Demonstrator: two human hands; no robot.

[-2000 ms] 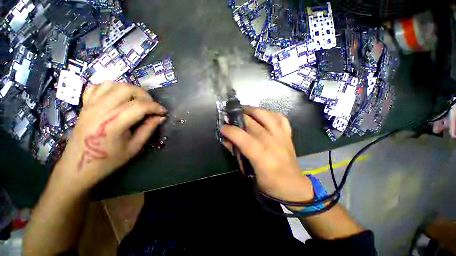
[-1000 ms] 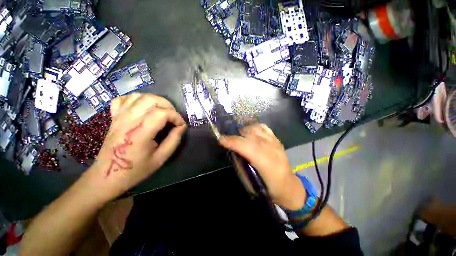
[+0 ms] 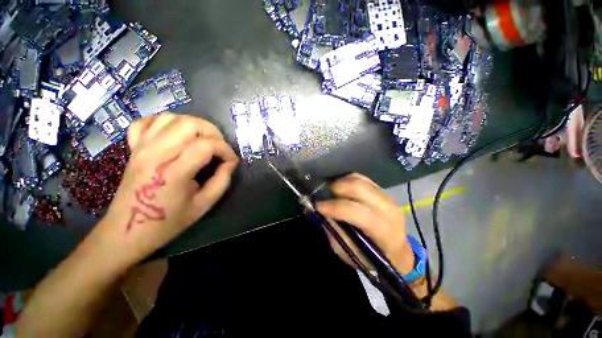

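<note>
A circuit board piece (image 3: 267, 124), bright with glare, lies flat on the dark green bench between my hands. My right hand (image 3: 363, 211) holds a soldering iron (image 3: 300, 198); its thin metal tip points up and left to the lower part of the board. My left hand (image 3: 178, 175) is bare, with red marks on its back. Its thumb and forefinger come together beside the board's lower left corner; whether anything is between them cannot be told. Tiny specks (image 3: 323, 135) lie right of the board.
Heaps of circuit boards lie left (image 3: 92, 92) and right (image 3: 402, 105). Dark-red grains (image 3: 99, 181) lie by my left wrist. A white cylinder with an orange-red band (image 3: 507, 23) stands at the upper right. Black cords (image 3: 439, 191) hang near my right wrist. A round fan (image 3: 594, 142) is far right.
Since the first frame my left hand has moved right to the board, uncovering the red grains. The iron has swung from upright to a slant, its tip now low on the board. The view has shifted.
</note>
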